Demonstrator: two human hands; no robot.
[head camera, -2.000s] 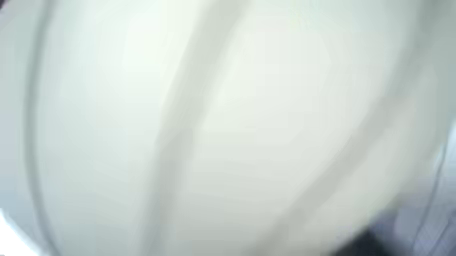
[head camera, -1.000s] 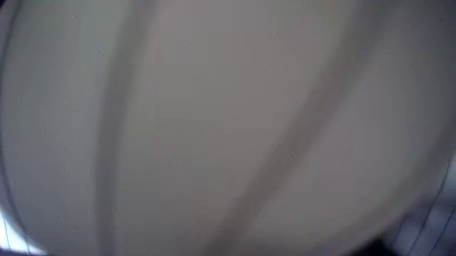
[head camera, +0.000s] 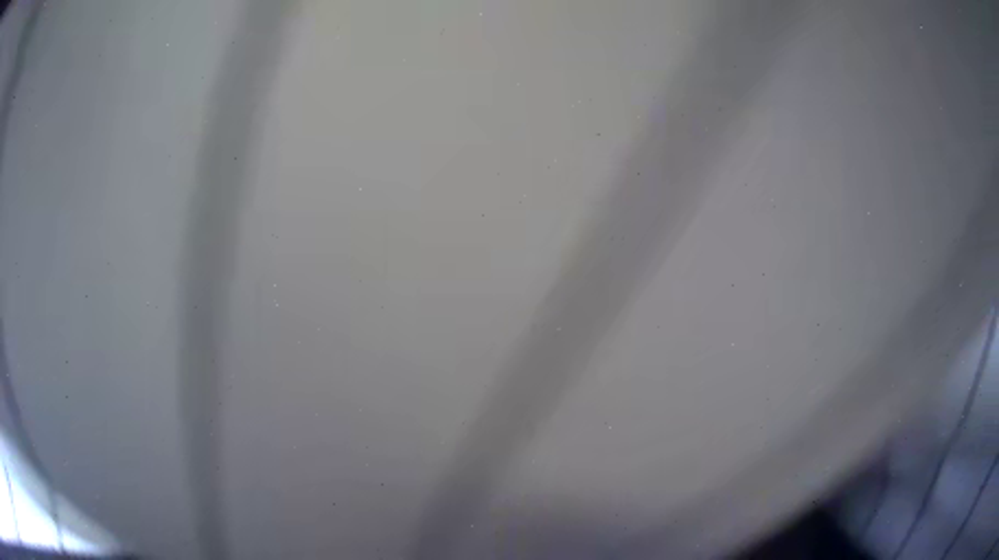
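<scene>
A striped shirt (head camera: 394, 284), pale cloth with blurred grey stripes, lies right against the lens and fills nearly the whole head view. More of the same thin-striped cloth shows in folds at the lower right corner and brightly lit at the lower left corner. Neither my left hand nor my right hand shows. Whatever the hands hold or work on is hidden behind the cloth.
A small black patch (head camera: 805, 536) shows at the bottom edge, right of the middle. I cannot tell what it is. A dark sliver shows at the top left corner. The cloth hides everything else.
The stripes have shifted to the left across the view. The cloth is much dimmer than two seconds ago and slightly lighter than one second ago. No hand has appeared.
</scene>
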